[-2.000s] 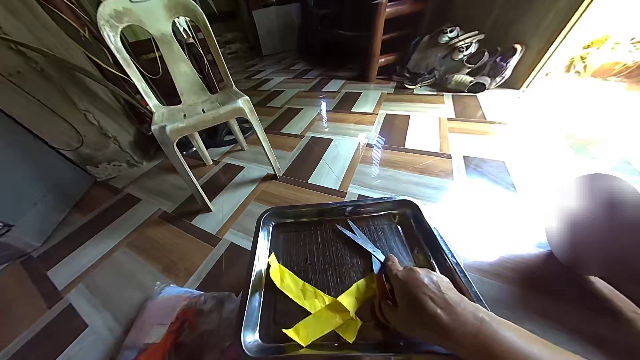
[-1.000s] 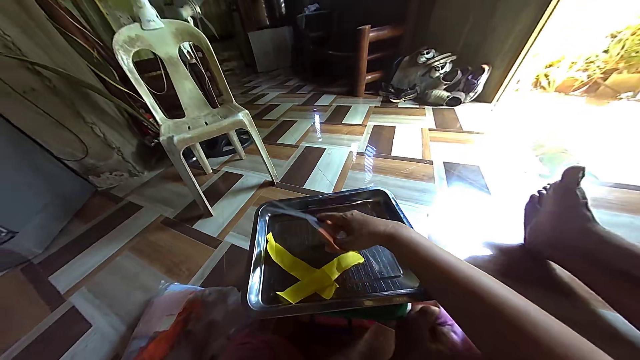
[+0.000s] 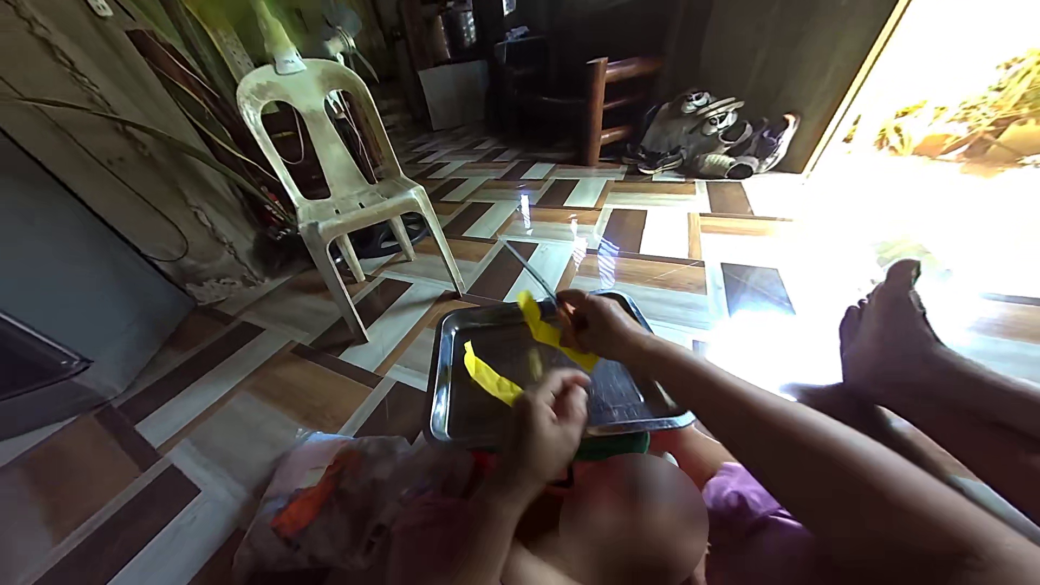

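My right hand [image 3: 600, 325] grips a pair of scissors [image 3: 530, 270] above the far side of a metal tray [image 3: 440, 390], the blades pointing up and left. A yellow strip [image 3: 536, 322] hangs beside that hand; whether the fingers hold it is hard to tell. A second yellow strip [image 3: 489, 375] lies at the tray's left, its lower end hidden by my left hand. Over the tray's near edge, my left hand [image 3: 552, 414] has curled fingers and is slightly blurred; whether it holds anything cannot be seen.
A plastic chair [image 3: 357, 211] stands on the tiled floor beyond the tray at the left. A filled plastic bag [image 3: 325, 504] lies at the near left. Shoes [image 3: 715, 138] are heaped by the bright doorway. A bare foot [image 3: 890, 325] rests at the right.
The two yellow strips lay crossed in the tray; now they are apart, one raised beside my right hand. My left hand has come into view over the tray's near edge.
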